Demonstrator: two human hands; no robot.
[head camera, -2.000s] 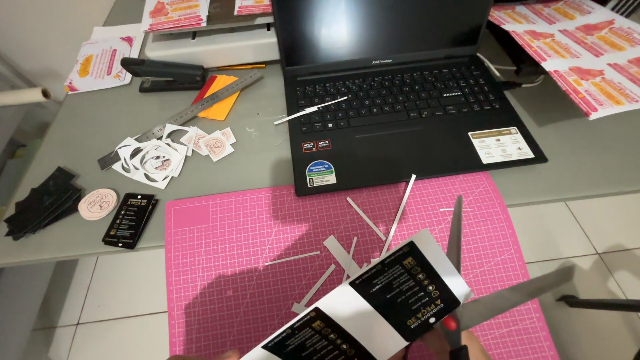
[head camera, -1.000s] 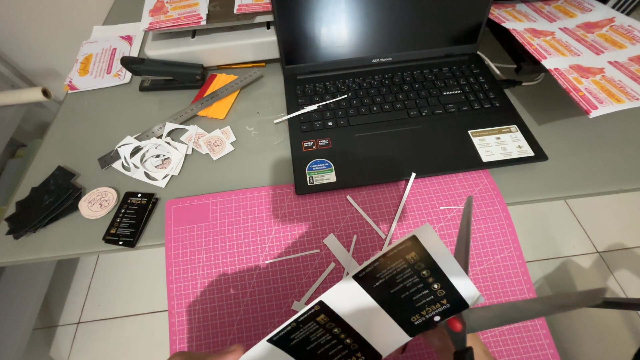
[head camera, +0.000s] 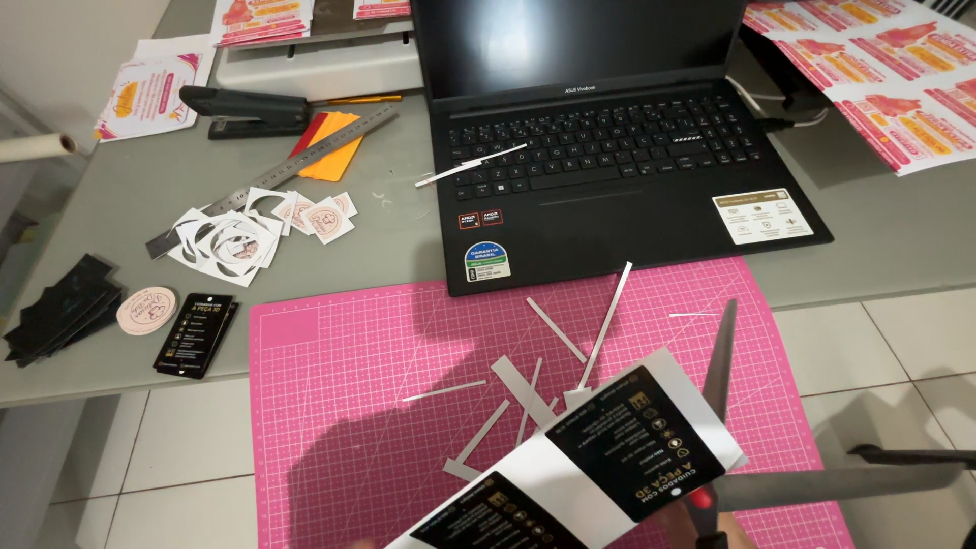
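At the bottom right, my right hand (head camera: 736, 531) holds a pair of scissors (head camera: 808, 488) with the blades spread wide. A printed paper strip (head camera: 560, 476) with black card designs slants over the pink cutting mat (head camera: 343, 457), its right end beside the scissors' pivot. Only the fingertips of my left hand (head camera: 362, 544) show at the bottom edge, by the strip's lower end; its grip is hidden. Thin white paper offcuts (head camera: 526, 393) lie scattered on the mat beyond the strip.
An open laptop (head camera: 633, 206) stands behind the mat. To the left are a stack of black cards (head camera: 194, 335), dark cut pieces (head camera: 65, 313), a round paper label (head camera: 146, 311), cut-out paper scraps (head camera: 229, 240), a steel ruler (head camera: 274, 175) and a stapler (head camera: 244, 113). Printed sheets (head camera: 900, 91) lie at right.
The paper strip and the scissors have shifted slightly relative to each other. The upper blade stands more upright than two seconds ago. Nothing on the table has moved.
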